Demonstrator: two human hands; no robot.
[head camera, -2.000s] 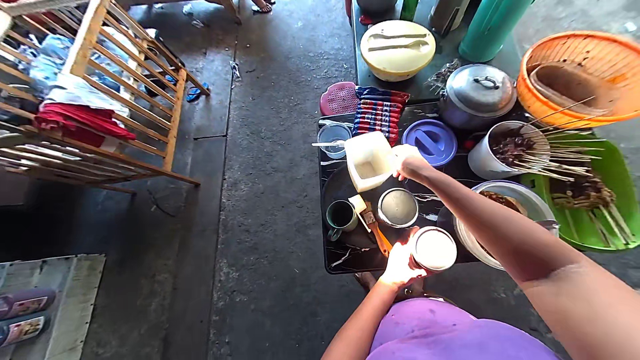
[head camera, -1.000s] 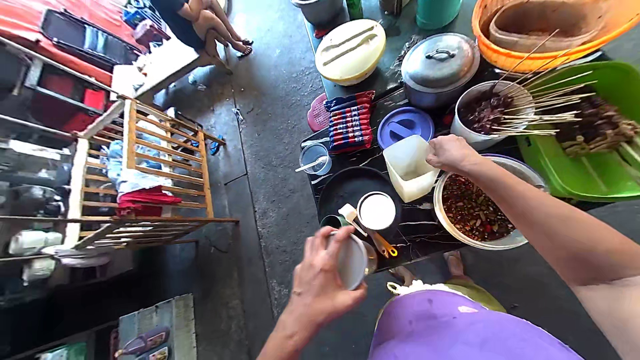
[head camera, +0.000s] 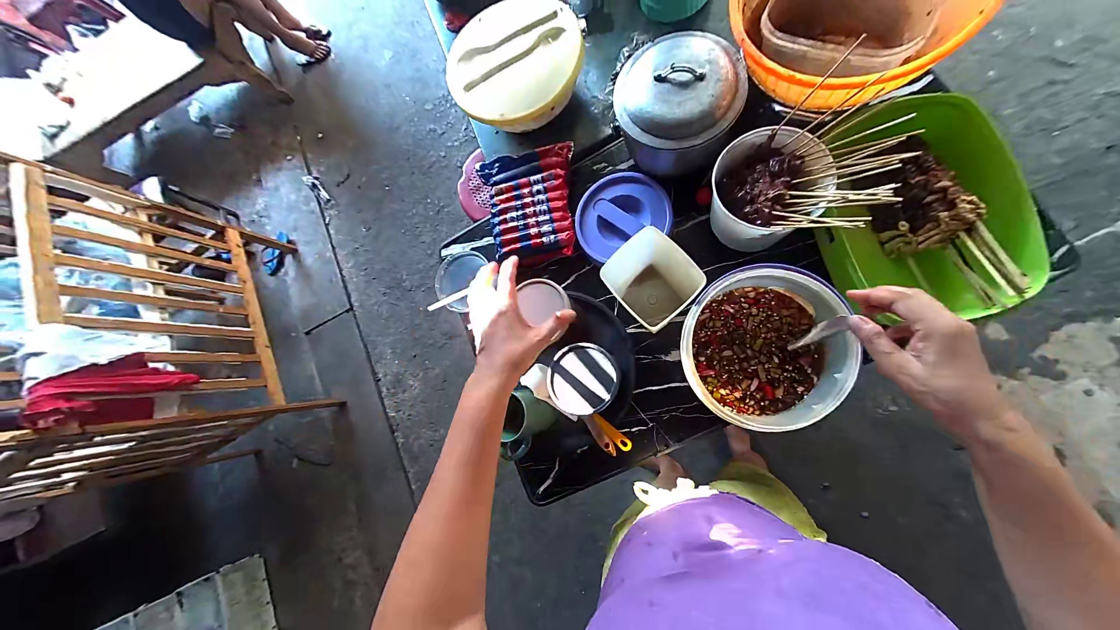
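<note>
My right hand (head camera: 927, 359) grips a metal spoon (head camera: 822, 331), its bowl end at the chopped sauce in a round plastic tub (head camera: 844, 394). My left hand (head camera: 507, 328) is around a small round container (head camera: 541, 302) over the black pan (head camera: 617, 328). Just below it a second round container (head camera: 583, 379) stands in the pan. A square cream container (head camera: 652, 278) with some liquid inside sits left of the tub, beside a purple lid (head camera: 623, 216). Near the table edge are a green mug (head camera: 528, 416) and orange-handled utensils (head camera: 612, 435).
Behind stand a lidded metal pot (head camera: 678, 96), a white bucket with skewers (head camera: 726, 219), a green basin of skewered meat (head camera: 1019, 210), an orange basket (head camera: 971, 35) and red-blue packets (head camera: 532, 201). A wooden rack (head camera: 254, 332) stands left; a person's legs (head camera: 280, 31) show beyond.
My right hand has left the square container and now holds a spoon at the sauce tub. My left hand, with the small container, has moved up over the pan.
</note>
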